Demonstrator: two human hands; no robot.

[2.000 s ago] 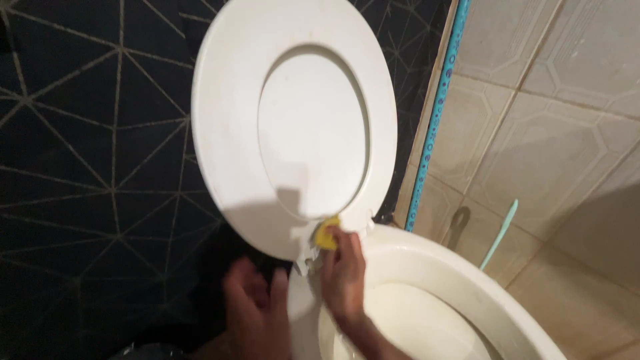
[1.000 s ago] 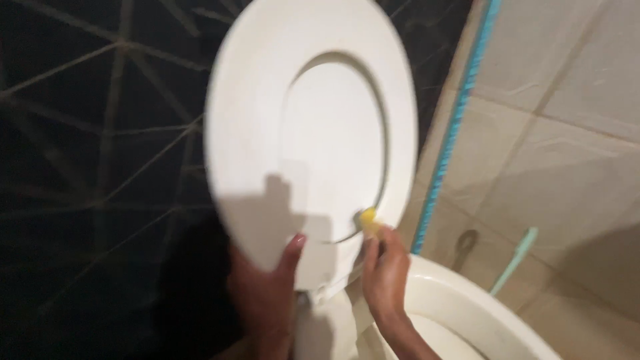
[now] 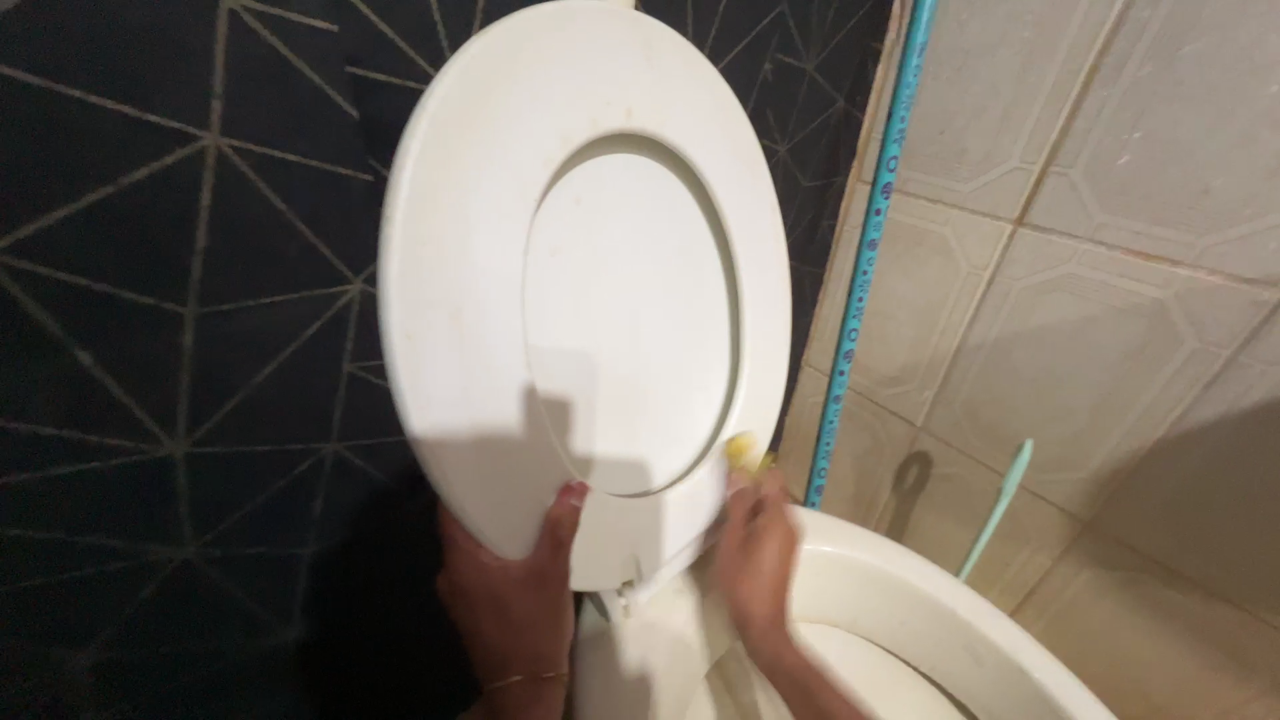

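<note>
The white toilet seat and lid (image 3: 460, 300) stand raised above the rim of a white toilet bowl (image 3: 900, 560). My left hand (image 3: 515, 580) grips their lower left edge, its thumb on the seat's face and the fingers hidden behind. A small yellow sponge (image 3: 741, 452) is in the fingers of my right hand (image 3: 750, 550), at the seat's lower right edge. That hand is blurred, so its exact hold on the sponge is partly unclear. Close to the hinge (image 3: 628, 590), between both hands, the seat's bottom edge meets the bowl.
Dark tiles with pale lines (image 3: 190, 300) lie at the left. A blue patterned pole (image 3: 860, 280) leans along the beige wall tiles (image 3: 1080, 330) at the right. The mint-green handle (image 3: 1000, 505) of some tool rises behind the bowl.
My left hand was off the seat two seconds ago and now grips its edge. My right hand with the sponge has moved from the hinge area to the seat's lower right edge.
</note>
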